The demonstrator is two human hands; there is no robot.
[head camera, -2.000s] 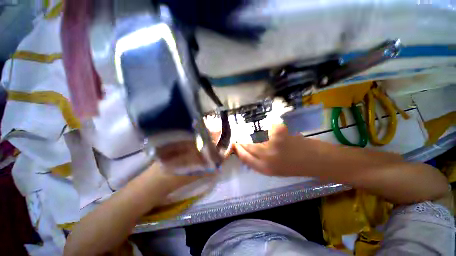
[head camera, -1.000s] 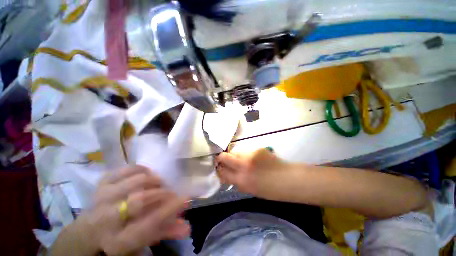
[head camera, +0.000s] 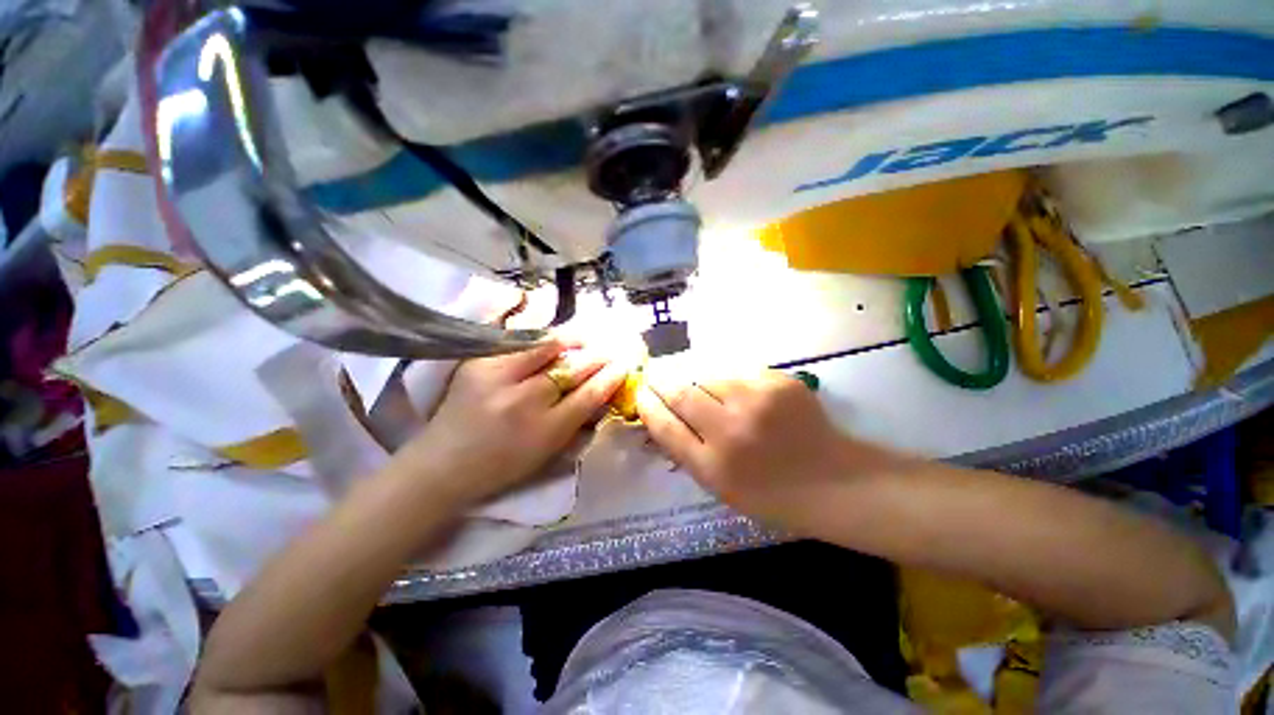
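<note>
My left hand [head camera: 514,405], with a yellow ring, is at the front left of the needle area and pinches a garment piece [head camera: 625,397], mustard-yellow where it shows between my hands. My right hand [head camera: 734,430] holds the same piece from the right, its fingertips close to my left fingertips. The presser foot area [head camera: 566,296] of the sewing machine [head camera: 964,84] is just behind my fingers, washed out by bright light. The piece's white part spreads on the table below my left hand. Whether it lies under the foot cannot be told.
White and mustard garment panels [head camera: 182,363] are heaped at left. Scissors [head camera: 958,333] with green and yellow handles lie at right, by a loose mustard piece [head camera: 894,231]. The shiny metal loop [head camera: 266,231] hangs in the left foreground. The table's silvery edge [head camera: 699,520] runs in front.
My left hand has moved from the lower left up to the piece near the needle. My right hand has moved slightly up and right. The view has shifted, showing the machine head larger.
</note>
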